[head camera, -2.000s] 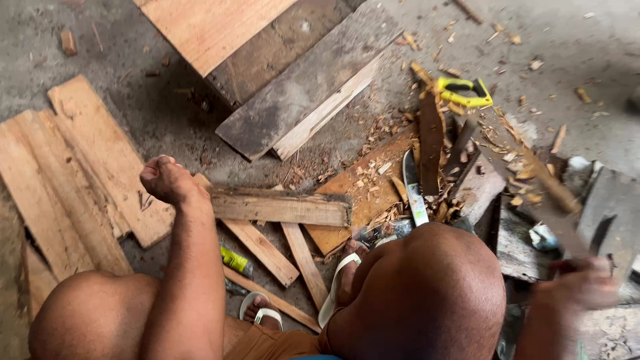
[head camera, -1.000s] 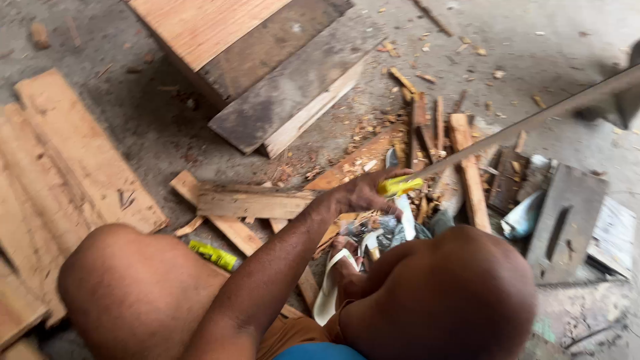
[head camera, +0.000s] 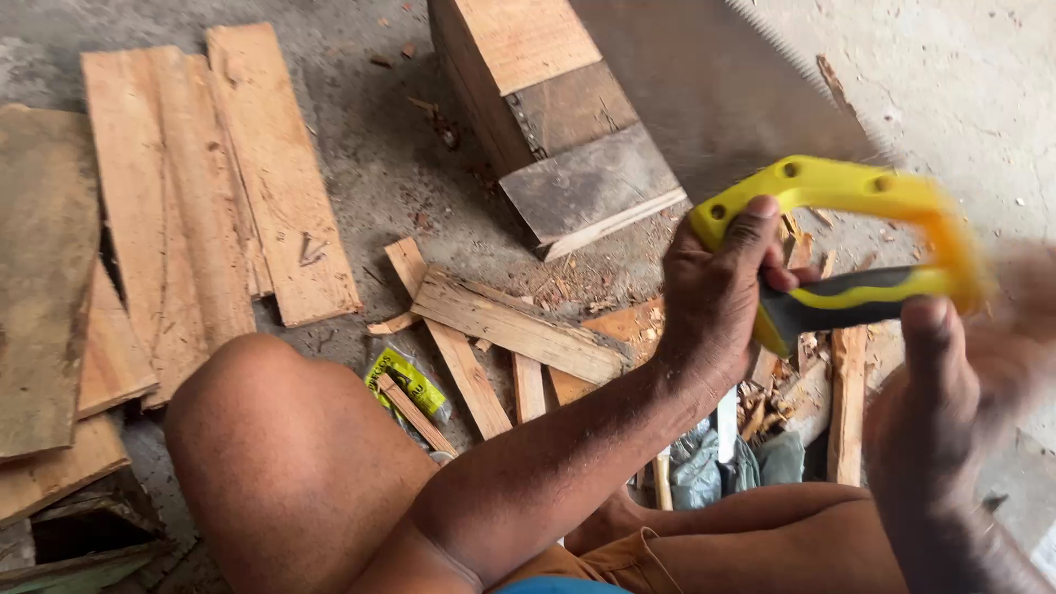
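Note:
A handsaw with a yellow and black handle is held up in front of my knees. My left hand grips the left side of that handle, thumb on the yellow plastic. The wide toothed blade points away and runs out of view at the top. My right hand, partly blurred, is at the right end of the handle with its fingers spread and its thumb up near the black grip; whether it touches is unclear. Beyond the saw's left side stands a wooden block of stacked boards.
Flat planks lie on the concrete floor at left. A nailed piece of wood, narrow strips and a yellow plastic packet lie ahead of my knee. Wood chips, a crumpled plastic bag and an upright-lying strip are at right.
The saw lay on the floor at first; a second ago my left hand had its handle low over the scraps. Now it is raised, and my right hand has come into view beside it.

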